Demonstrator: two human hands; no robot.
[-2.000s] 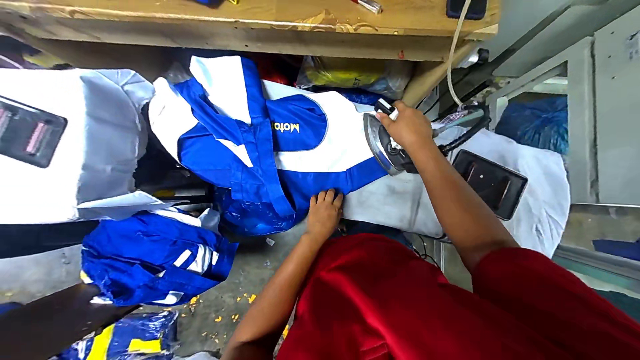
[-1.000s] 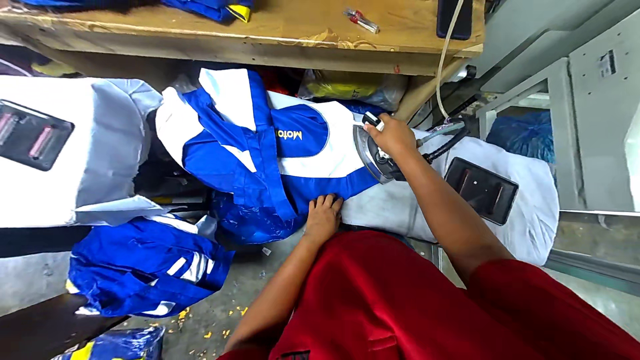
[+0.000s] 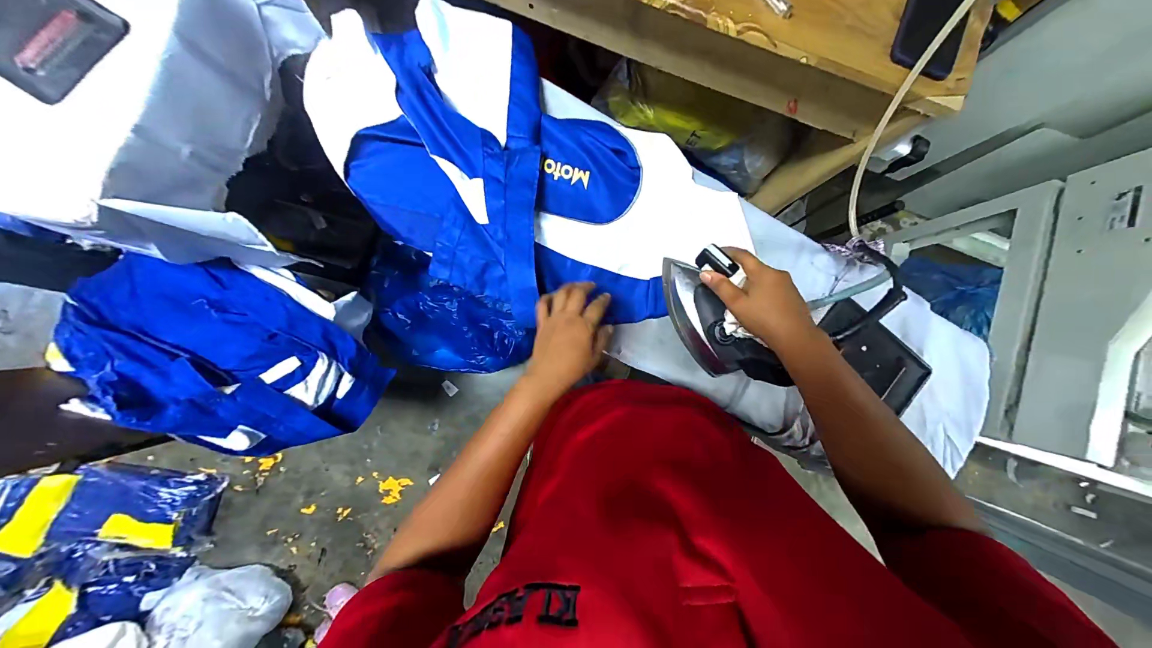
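A blue and white garment (image 3: 594, 234) with yellow lettering lies across a cloth-covered ironing board (image 3: 945, 351). My right hand (image 3: 760, 292) is closed around the handle of an electric iron (image 3: 702, 315), whose soleplate edge meets the garment's right end. The iron seems tilted; whether it presses flat cannot be told. My left hand (image 3: 571, 328) rests with spread fingers on the garment's lower blue edge. Right of the iron, partly behind my right forearm, a black iron rest (image 3: 873, 351) lies on the board.
A wooden table (image 3: 765, 54) with a phone (image 3: 931, 36) runs along the back. A pale cord (image 3: 900, 108) hangs down to the iron's cable. Another covered board (image 3: 180, 108) stands at left above a blue garment bundle (image 3: 225, 360). Plastic-wrapped garments (image 3: 108, 522) are at lower left.
The view has turned and shifted. The iron, still in my right hand, has come away from the garment's middle toward its right end. My left hand stays at the lower edge.
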